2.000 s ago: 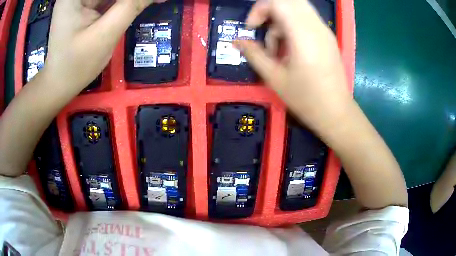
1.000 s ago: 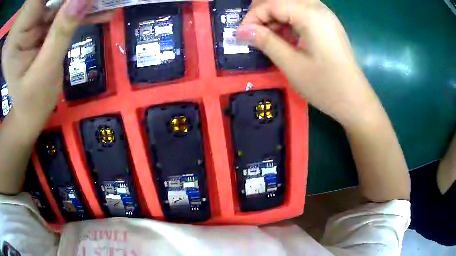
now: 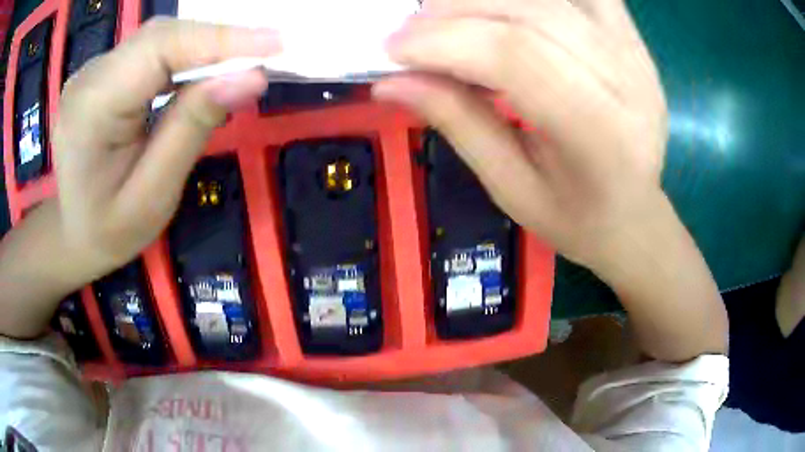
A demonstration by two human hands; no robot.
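Note:
My left hand [image 3: 132, 132] and my right hand [image 3: 530, 115] pinch a white sheet [image 3: 327, 31] between thumbs and fingers at the top centre. The sheet looks blank and overexposed, and its upper part runs out of the picture. It hides most of the back row of phones. Below it, black open phones lie in pockets of a red foam tray [image 3: 402, 265]. One phone [image 3: 331, 221] shows a gold round part at its top and a white label in its silver and blue bay. My right hand partly covers the phone [image 3: 468, 265] at the front right.
A glossy dark green bench top [image 3: 697, 194] lies to the right of the tray. Another person's arm [image 3: 792, 287] and dark clothing show at the right edge. More phones [image 3: 33, 106] sit in the tray at the far left.
My hands have come closer together, and both now hold the white sheet, raised over the back row. The tray appears shifted in view, with its front phones higher.

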